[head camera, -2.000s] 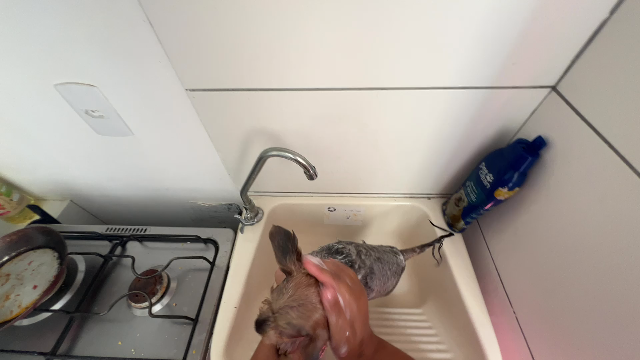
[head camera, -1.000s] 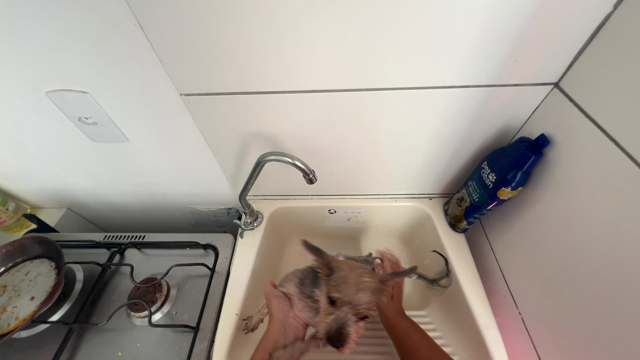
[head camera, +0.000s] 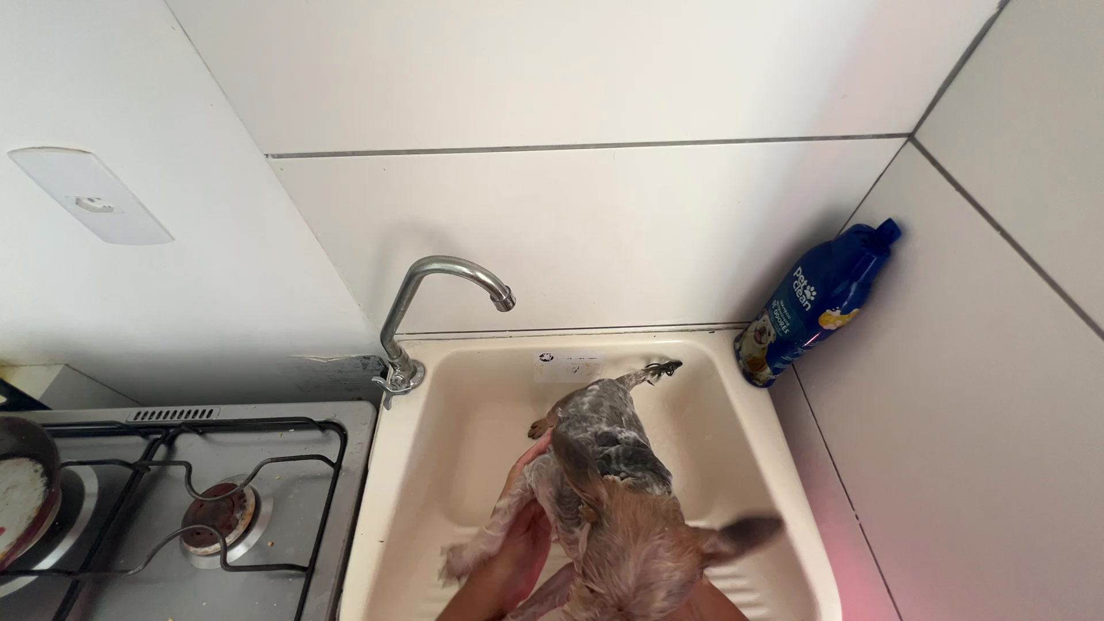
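A small wet dog (head camera: 625, 535) with lather on its back is in the cream laundry sink (head camera: 470, 405), its head toward me and its tail near the sink's back right corner. My left hand (head camera: 526, 535) supports the dog around its chest and front leg on the left side. Of my right arm only a bit of forearm shows below the dog's ear; the right hand is hidden behind the head. A chrome gooseneck faucet (head camera: 448, 267) stands at the sink's back left corner.
A blue pet shampoo bottle (head camera: 811, 302) leans on the sink's back right corner against the wall. Left of the sink is a gas stove (head camera: 336, 517) with black grates and a used frying pan (head camera: 26, 492). A wall outlet (head camera: 95, 198) is above.
The dog has turned so its rear end points to the back of the sink, with its tail raised near the back edge. My right hand, visible a second ago, is now hidden.
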